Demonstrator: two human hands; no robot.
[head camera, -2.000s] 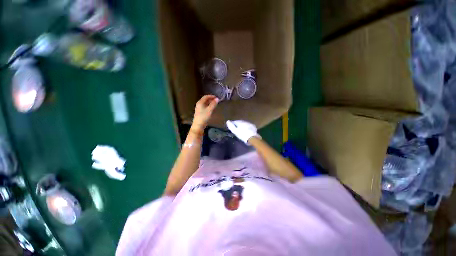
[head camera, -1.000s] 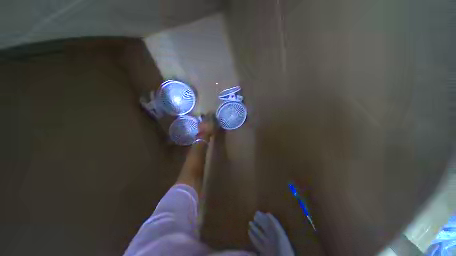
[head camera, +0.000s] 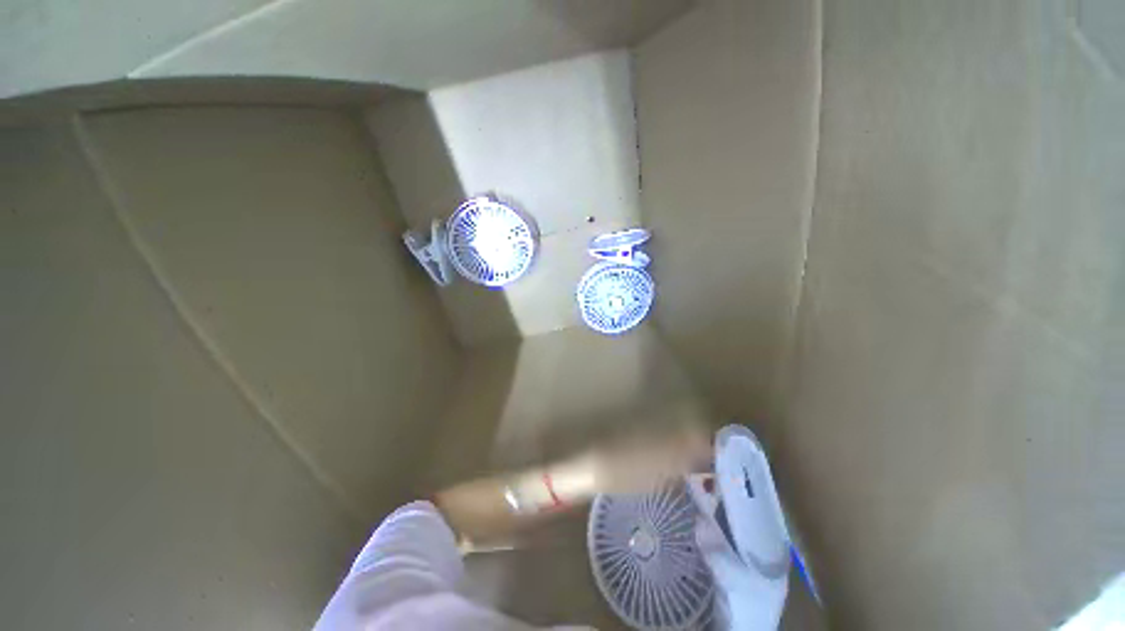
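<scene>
A white clip fan is held up close at the lower right, its round ribbed grille facing me and its clip base upright beside it. My right hand, in a white glove, is shut on this fan from below, near the clip base. My bare left hand is motion-blurred at the fan's top edge; its grip cannot be told. Two more clip fans lie apart deep in the carton: one at left with its clip to the left, one at right with its clip above.
The carton's brown walls surround the hands on the left and right, and a pale flap edge crosses the top. A thin blue item shows at the lower right behind the fan. A bright white patch is at the bottom right corner.
My view has moved down into the carton. The third fan has left the carton bottom and is up near me. My left hand has moved right and my gloved right hand has taken hold.
</scene>
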